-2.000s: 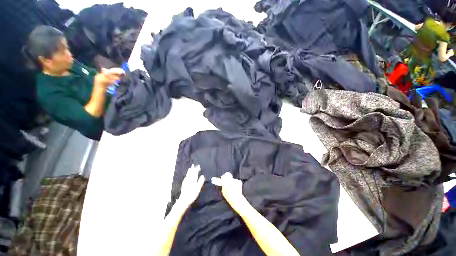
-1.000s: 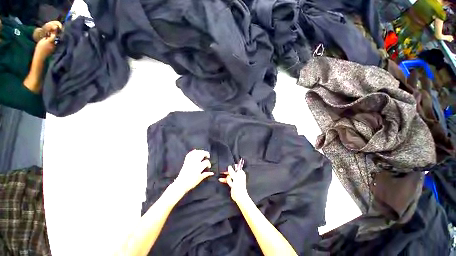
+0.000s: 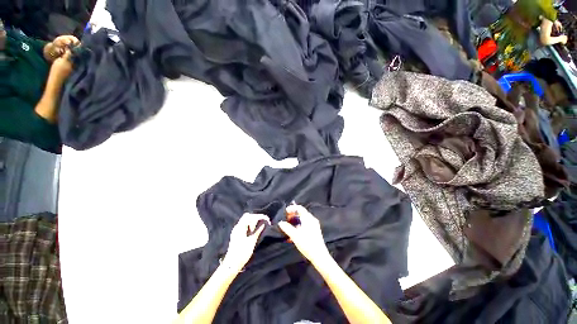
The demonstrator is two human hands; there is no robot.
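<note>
A dark garment lies bunched on the white table in front of me. My left hand pinches a raised fold of it between thumb and fingers. My right hand is just to the right, fingers curled at the same fold. A small dark and reddish thing, likely the thread snips, shows in my right hand; its tip is too small to make out.
A heap of dark garments lies at the far side of the white table. A tweed garment lies at the right. Plaid cloth hangs at the left edge. A person's hands hold dark cloth at the far left.
The garment's far part, flat before, is now gathered up. My left hand has closed on a fold, and my right hand has curled in beside it.
</note>
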